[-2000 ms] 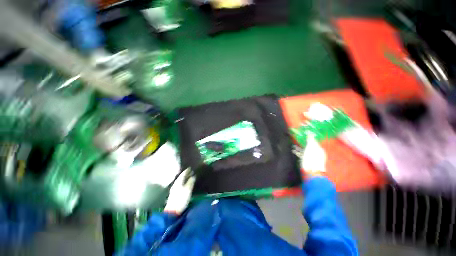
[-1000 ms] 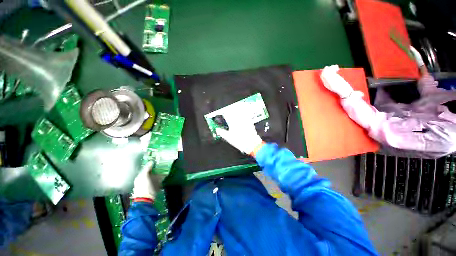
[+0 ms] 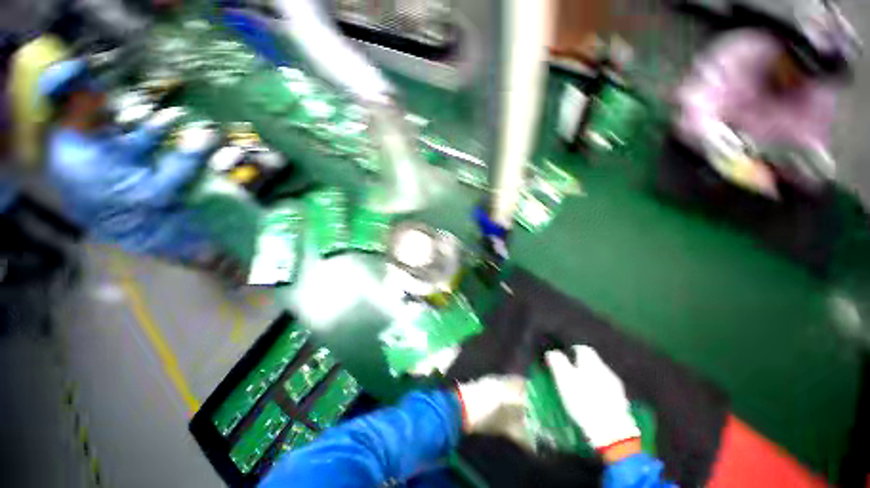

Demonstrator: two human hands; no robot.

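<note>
A green circuit board [image 3: 546,410] lies at the near edge of the black mat [image 3: 658,376], between my hands, blurred. My white-gloved left hand [image 3: 494,405] is at its left edge and appears to grip it. My white-gloved right hand [image 3: 590,393] is over its right part, fingers pointing away from me. A small dark shape is by the fingertips; blur hides whether the hand holds it. Another green board [image 3: 429,334] lies left of the mat, with something white at its near edge. The round solvent dispenser [image 3: 417,248] stands behind that board.
A black tray of boards [image 3: 215,434] is below the bench at left. Loose boards [image 3: 277,248] lie beyond the dispenser. A pale pole [image 3: 520,105] and translucent hood [image 3: 396,167] rise ahead. A red-orange mat [image 3: 763,457] is at lower right. Persons in blue [image 3: 124,191] and pink [image 3: 754,95] sit across.
The view has swung left, bringing the tray and other workers into sight. My left hand has moved from the board left of the mat to the board by my right hand.
</note>
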